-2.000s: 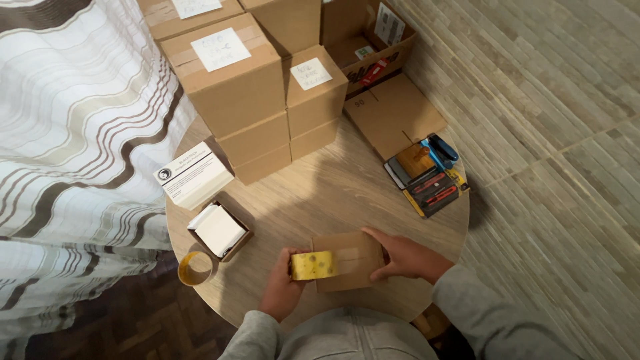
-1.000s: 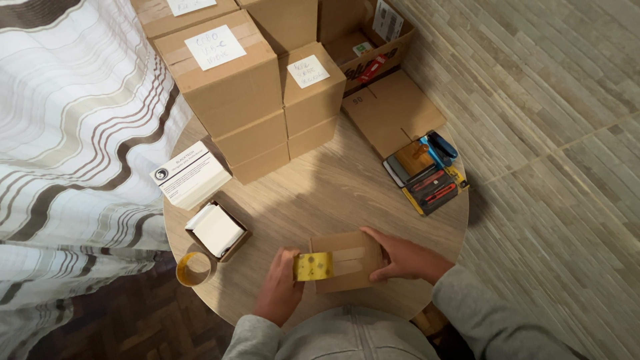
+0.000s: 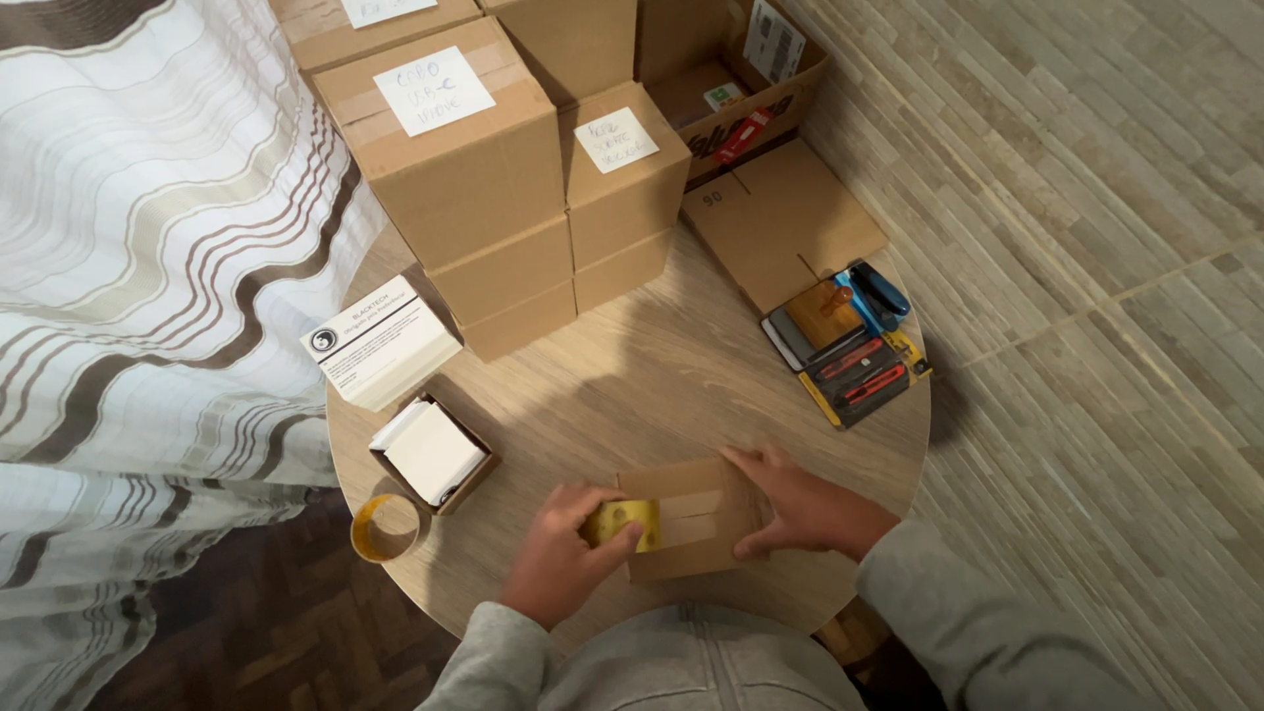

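Note:
A small cardboard box (image 3: 691, 553) lies on the round wooden table close to my body, with a strip of clear tape along its top. My left hand (image 3: 571, 553) grips a yellow patterned tape roll (image 3: 635, 523) at the box's left side, its thumb on the roll's near edge. At the right end of the box, my right hand (image 3: 795, 509) holds it between thumb and fingers. The undersides of both hands are hidden.
Stacked cardboard boxes (image 3: 474, 197) with handwritten notes stand at the back. Printed cards (image 3: 380, 341), a small box of white papers (image 3: 434, 449) and another tape roll (image 3: 385, 528) are left. Flattened cardboard (image 3: 790, 222), packaged cutters (image 3: 869, 375) and an open carton (image 3: 780, 109) are right.
Since one second ago, my left hand has turned somewhat around the yellow tape roll at the box's left side. My right hand stays at the right end.

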